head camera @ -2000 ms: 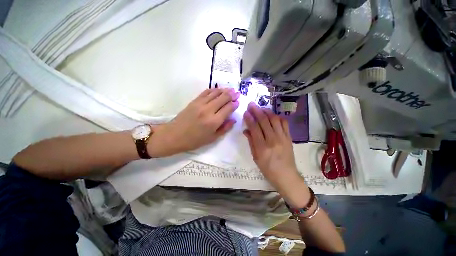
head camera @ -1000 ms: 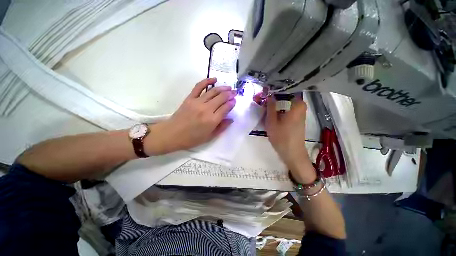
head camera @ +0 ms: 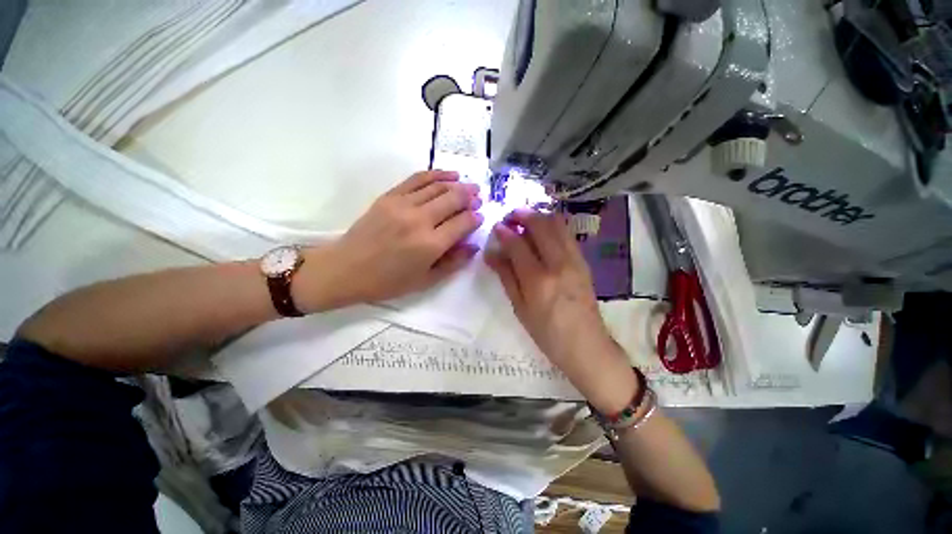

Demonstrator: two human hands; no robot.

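The white fabric piece (head camera: 444, 308) lies flat at the needle, and a pointed corner hangs over the table's front edge. My left hand (head camera: 402, 238) rests on it just left of the needle, fingers pressing it down. My right hand (head camera: 548, 287) is at its right side, fingertips bent together close to the lit presser foot (head camera: 508, 190); glare hides whether they pinch the fabric. The white sewing machine (head camera: 647, 99) stands over the work. A long white strip (head camera: 136, 188) trails to the left from under my left forearm.
Red-handled scissors (head camera: 687, 313) lie right of my right hand, beside a folded white strip bundle (head camera: 733, 302). A purple phone (head camera: 613, 250) lies partly under the machine head. Stacked strips (head camera: 157, 68) are at the upper left. A printed ruler (head camera: 449, 360) runs along the front edge.
My right hand went right and up under the machine head, then came back left to the fabric beside the needle. My left hand has stayed almost in place on the fabric.
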